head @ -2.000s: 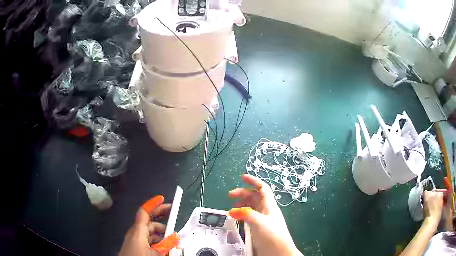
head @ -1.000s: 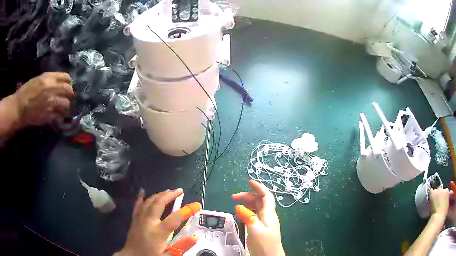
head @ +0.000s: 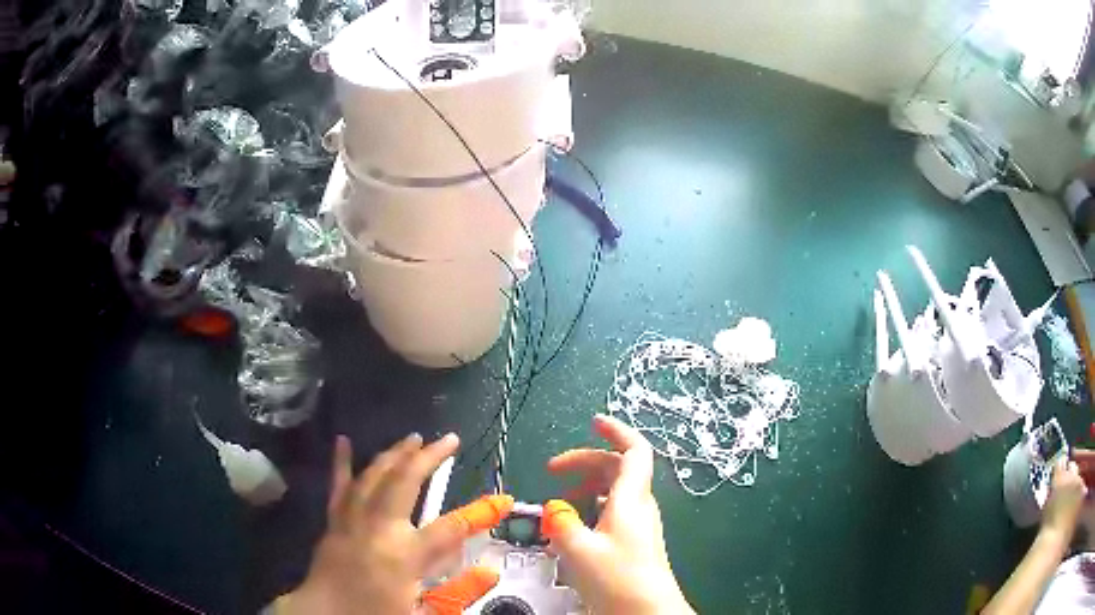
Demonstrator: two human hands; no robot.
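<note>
A white camera housing (head: 528, 562) with a dark window (head: 519, 529) and a round hole lies at the bottom centre, cut off by the frame edge. My left hand (head: 390, 529) is on its left side, orange-covered fingertips at the window's left edge and on the shell. My right hand (head: 618, 523) has its orange-covered thumb at the window's right corner, other fingers spread above the table. Both hands bear on the housing. A white antenna (head: 437, 487) stands partly hidden behind my left fingers. The housing's lower part is out of view.
Stacked white housings (head: 438, 216) with trailing black wires stand behind. A striped cord (head: 507, 396) runs to the work. Tangled white rings (head: 702, 415) lie right of centre, a needle-spout bottle (head: 250, 472) left, bagged parts (head: 228, 132) upper left. White housings (head: 949, 390) and another person's hand (head: 1066, 499) are right.
My left hand's orange index fingertip has moved right to the window's edge. My right thumb has come in to its other corner. Another person's hand, over the bags a second ago, has withdrawn.
</note>
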